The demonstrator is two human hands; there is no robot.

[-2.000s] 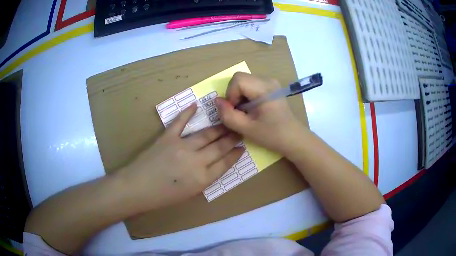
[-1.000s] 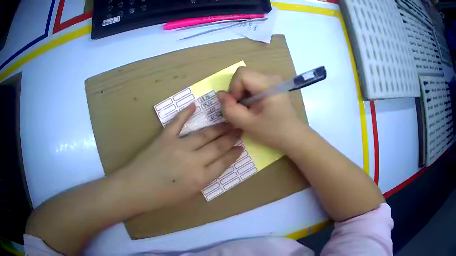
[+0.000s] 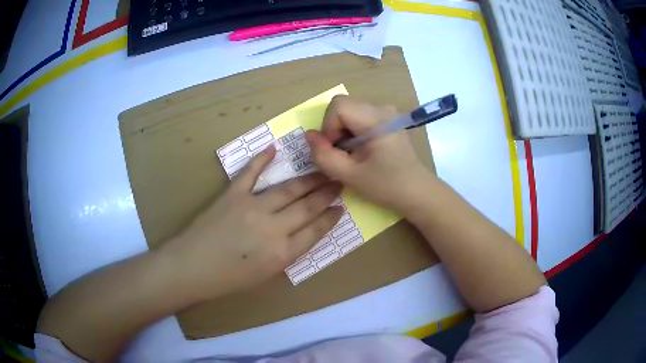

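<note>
A label sheet (image 3: 327, 257) of white stickers with a yellow backing lies tilted on a brown cardboard pad (image 3: 184, 127). My left hand (image 3: 265, 220) lies flat on the sheet with its fingers spread, covering its middle, and holds nothing. My right hand (image 3: 368, 152) grips a gel pen (image 3: 397, 125) with a clear barrel and dark cap end, which slants up to the right. The pen tip is hidden by my fingers, at a sticker near the sheet's upper middle. A few stickers there bear dark handwriting, too small to read.
A black tray (image 3: 212, 23) with a small white label stands beyond the pad. A pink pen (image 3: 301, 27), thin tools and a white paper slip (image 3: 365, 42) lie before it. Pale foam trays (image 3: 542, 78) stand at right. A black tray (image 3: 13, 234) shows at the left edge.
The pen and my right fingers have shifted slightly over the written stickers, the pen's cap end wavering a little. My left hand stays pressed on the sheet.
</note>
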